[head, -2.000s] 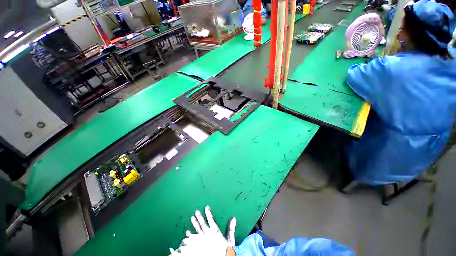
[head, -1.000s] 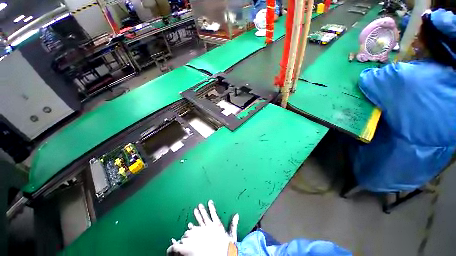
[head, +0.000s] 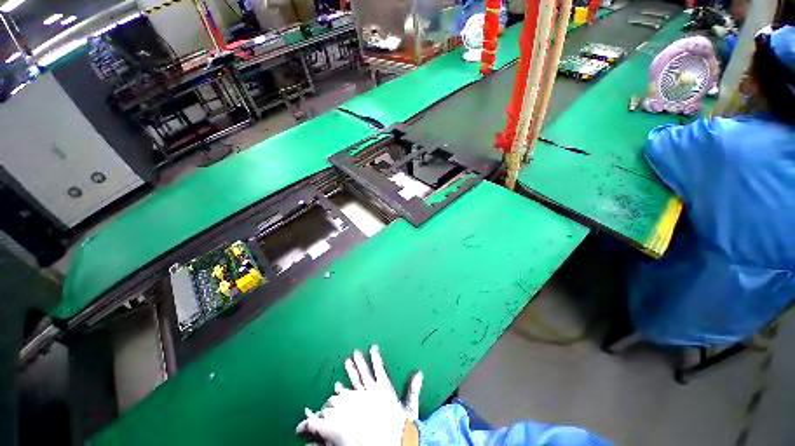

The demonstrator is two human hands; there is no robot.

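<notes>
My left hand, in a white glove with a blue sleeve, is at the bottom edge, palm down over the green mat. Its fingers are spread and it holds nothing visible; part is cut off. My right hand is out of the picture. A circuit board, component side up, lies in the dark track at the left, with yellow parts and a long grey heat sink. An empty black pallet frame lies crosswise over the track and overlaps the near mat's far edge.
A second green mat runs beyond the track. Red-wrapped upright posts stand past the pallet. At the right, a person in a blue smock sits by another green bench with a pink fan. More boards lie farther back.
The whole scene has shifted to the right in the picture as the view turned left. My left hand stays spread over the mat; the board and pallet keep their places.
</notes>
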